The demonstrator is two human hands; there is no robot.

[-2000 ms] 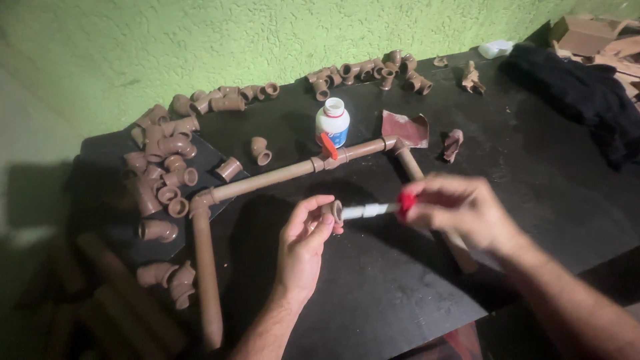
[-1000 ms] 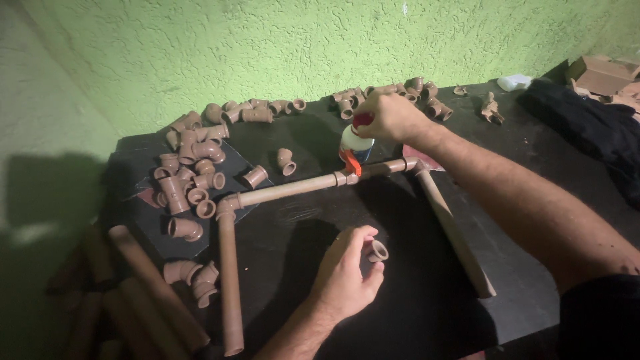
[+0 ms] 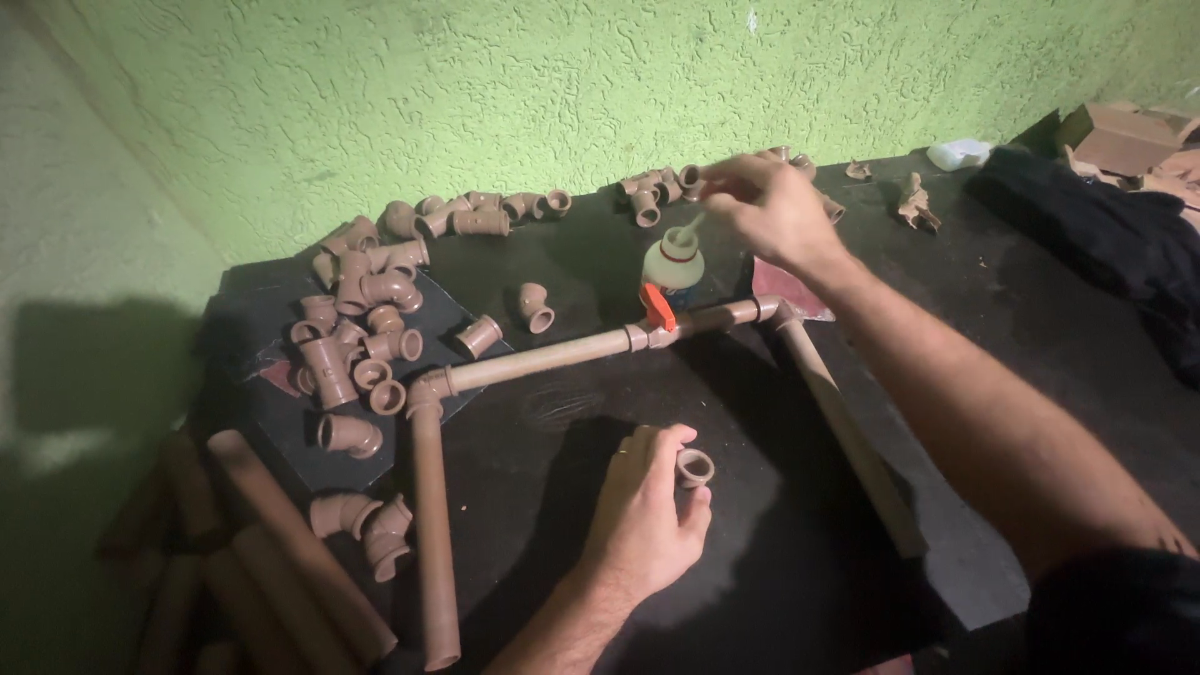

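Note:
Between the thumb and fingers of my left hand [image 3: 652,511] is a brown plastic pipe fitting [image 3: 695,467], its round mouth facing up. My right hand [image 3: 769,202] is over the table's back half, holding an applicator [image 3: 693,228] whose pale stem reaches the mouth of a white bottle [image 3: 673,264]; its cap is hidden by my fingers. In front of the bottle lies a brown pipe assembly [image 3: 544,360] with an elbow at each corner and a valve with an orange handle [image 3: 657,307] along its crosspiece. A side pipe [image 3: 436,544] runs toward me at the left, another [image 3: 848,436] at the right.
Loose brown fittings [image 3: 328,370] crowd the table's left side and back edge. Cut pipes [image 3: 300,544] lie at the lower left. Reddish sandpaper [image 3: 792,289] is behind the right elbow. Black cloth [image 3: 1087,234] and cardboard pieces [image 3: 1120,139] lie at the right, along the green wall.
My right hand has moved from near my left hand to the bottle. Two seconds ago the applicator was at the fitting in my left hand; now its stem is at the bottle's mouth.

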